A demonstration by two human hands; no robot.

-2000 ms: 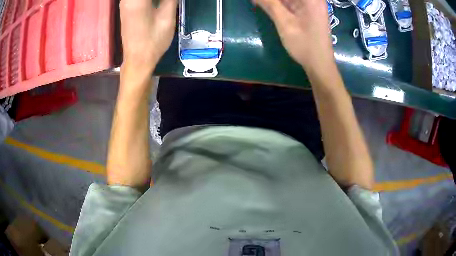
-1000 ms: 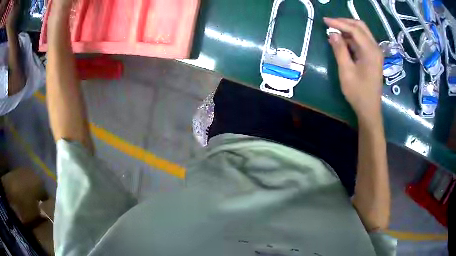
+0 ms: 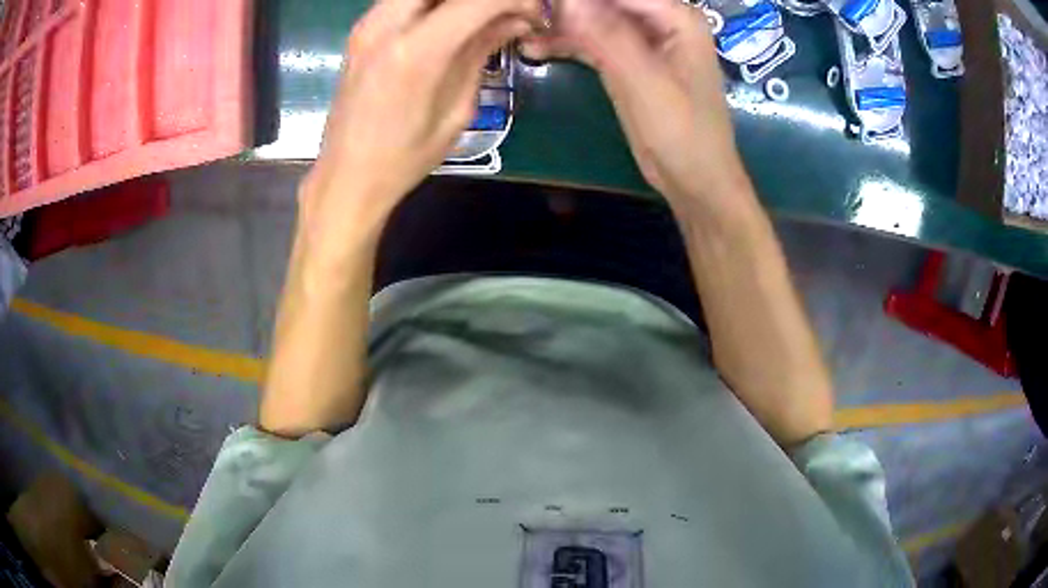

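A white loop-frame housing with a blue band (image 3: pixel 492 120) lies on the dark green bench in front of me, mostly covered by my left hand. My left hand (image 3: pixel 428 86) and my right hand (image 3: pixel 632 75) meet at the top edge of the picture, above and beside the housing. Their fingertips come together around something small with a purplish spot (image 3: pixel 548 14). The fingers hide it, and the top edge cuts the hands off, so I cannot tell what it is or which hand grips it.
The pink foam tray (image 3: pixel 161 86) is on the left of the bench. Several blue-banded housings (image 3: pixel 879 98) lie at the right, with a small white ring (image 3: pixel 777 90) near them. A cardboard box of small white parts (image 3: pixel 1026 126) stands at the far right edge.
The view has swung back to the right from the tray side. My left hand has come from over the tray to the housing, and my right hand has moved in to meet it.
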